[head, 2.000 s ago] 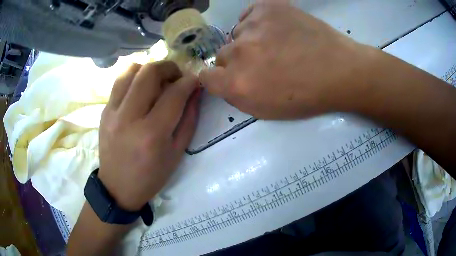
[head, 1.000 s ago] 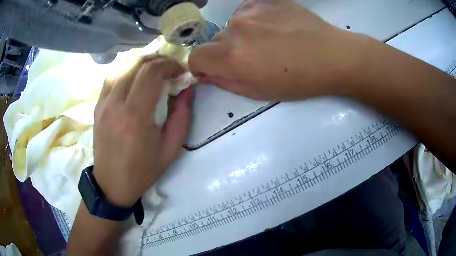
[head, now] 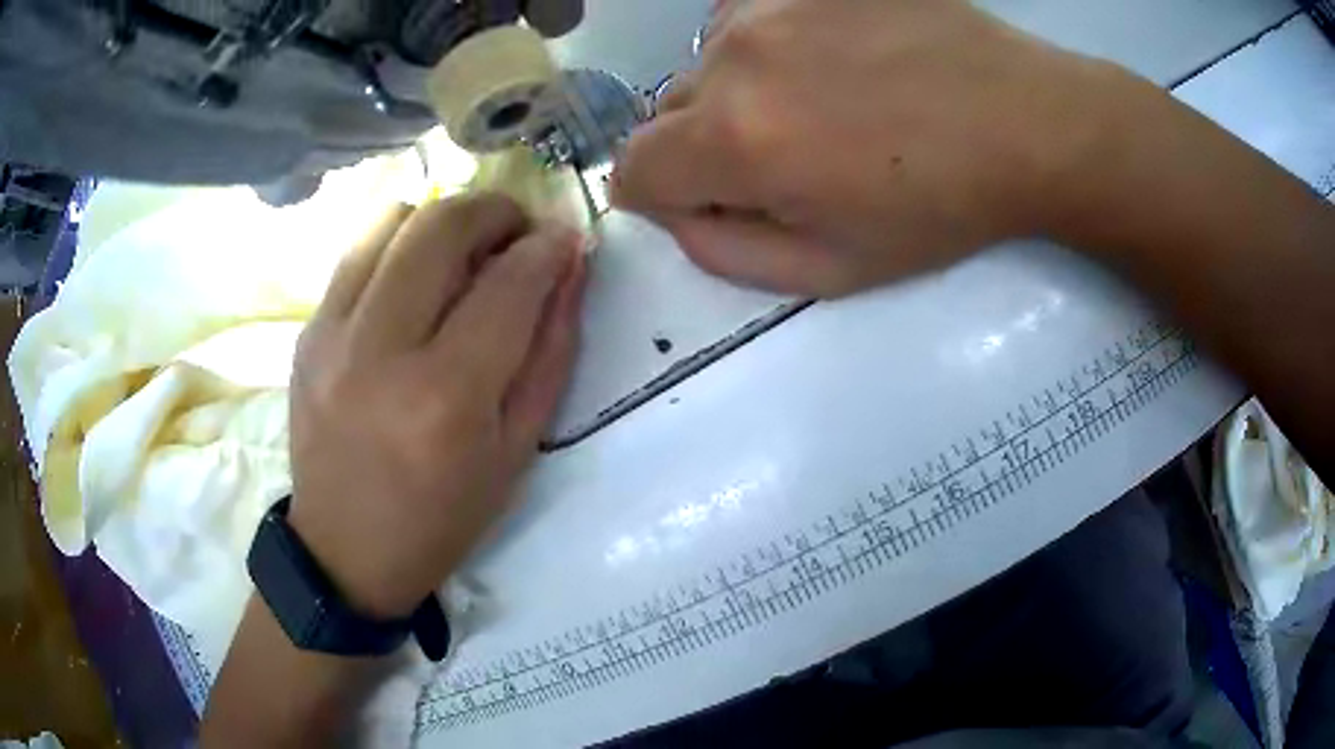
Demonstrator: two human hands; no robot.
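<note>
A cream garment piece (head: 176, 424) lies bunched on the left of the table and runs up under the sewing machine head (head: 191, 103). My left hand (head: 439, 366), with a dark watch at the wrist, presses and pinches the cloth just below the needle area. A cream round knob (head: 498, 88) with a centre hole sits by the shiny metal parts (head: 586, 125). My right hand (head: 820, 161) is closed right of the needle, with a thin dark tool tip showing between the hands. What its fingers hold is hidden.
The white table (head: 879, 424) has a printed ruler along its curved front edge. A dark outlined bed plate lies under my hands. Another cream cloth heap (head: 1271, 512) hangs at the lower right, beside dark-clothed legs (head: 996, 629).
My left hand has lowered flat onto the cloth, its thumb closing against the fingers. My right hand has shifted slightly right, away from my left, uncovering the metal parts.
</note>
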